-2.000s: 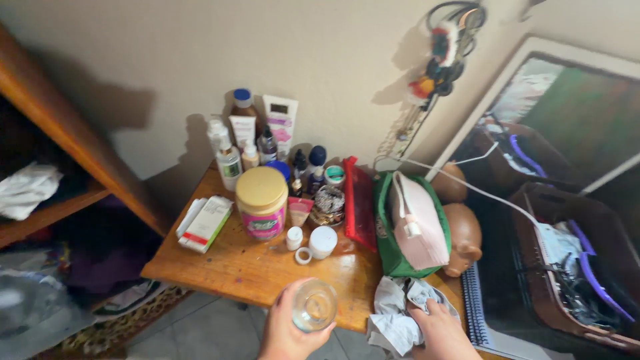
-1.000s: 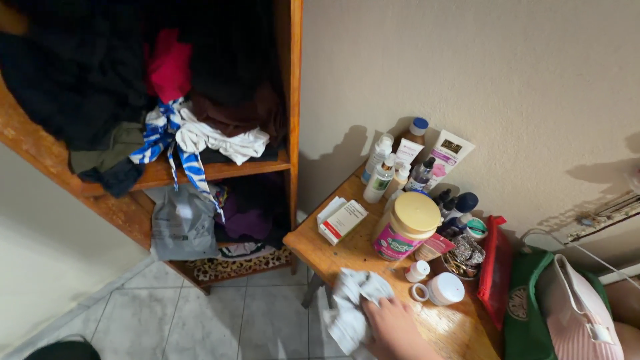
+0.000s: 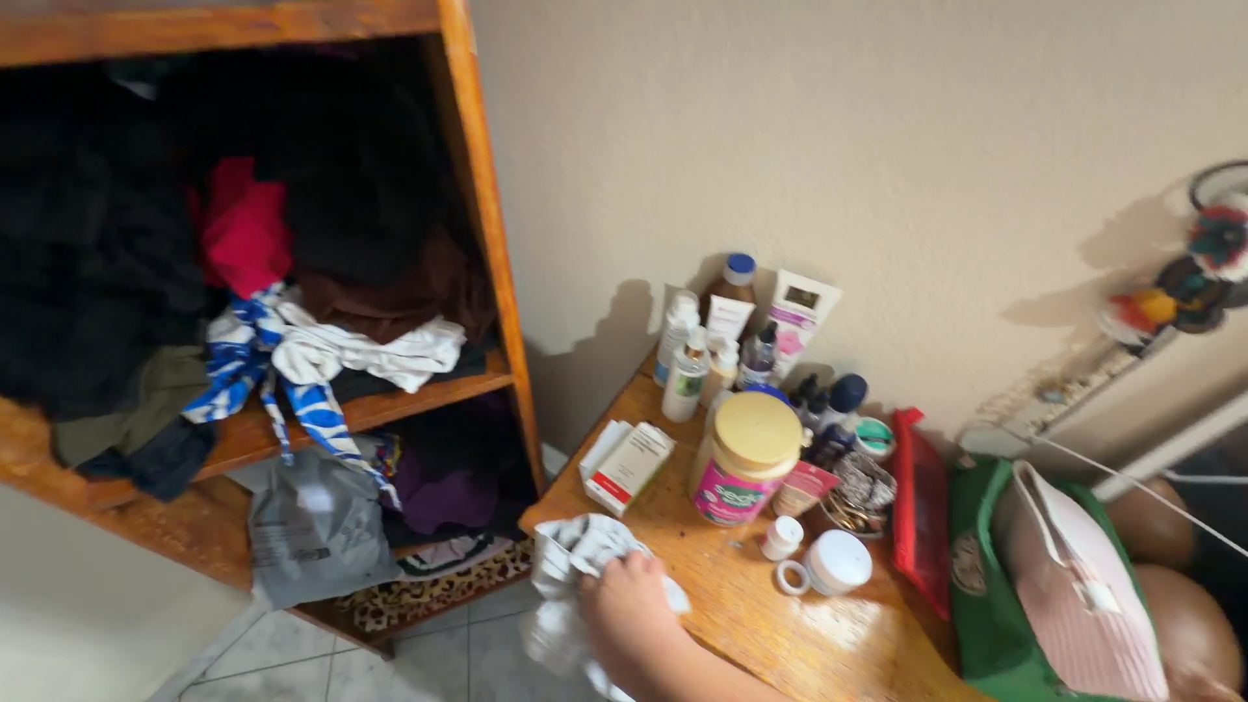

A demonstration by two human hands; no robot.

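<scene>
My right hand (image 3: 634, 595) presses a crumpled white and grey cloth (image 3: 575, 551) on the left front corner of the wooden table (image 3: 741, 634); part of the cloth hangs past the edge. My left hand is out of view. Just behind the cloth lies a white and red medicine box (image 3: 629, 468). Right of the box stands a large jar with a gold lid (image 3: 746, 453). Near its base are a small white bottle (image 3: 782, 538), a white round jar (image 3: 838, 563) and a white ring (image 3: 792, 578).
Several bottles (image 3: 685, 375) and a cream tube (image 3: 801, 317) stand by the wall. A red pouch (image 3: 919, 517), a green bag (image 3: 980, 585) and a pink striped pouch (image 3: 1082, 595) are at right. At left, wooden shelves (image 3: 526, 419) hold clothes and a grey plastic bag (image 3: 317, 531).
My right hand has moved the cloth from beside the green bag to the table's left front corner. My left hand, holding a clear glass two seconds ago, has left view. The view has swung left.
</scene>
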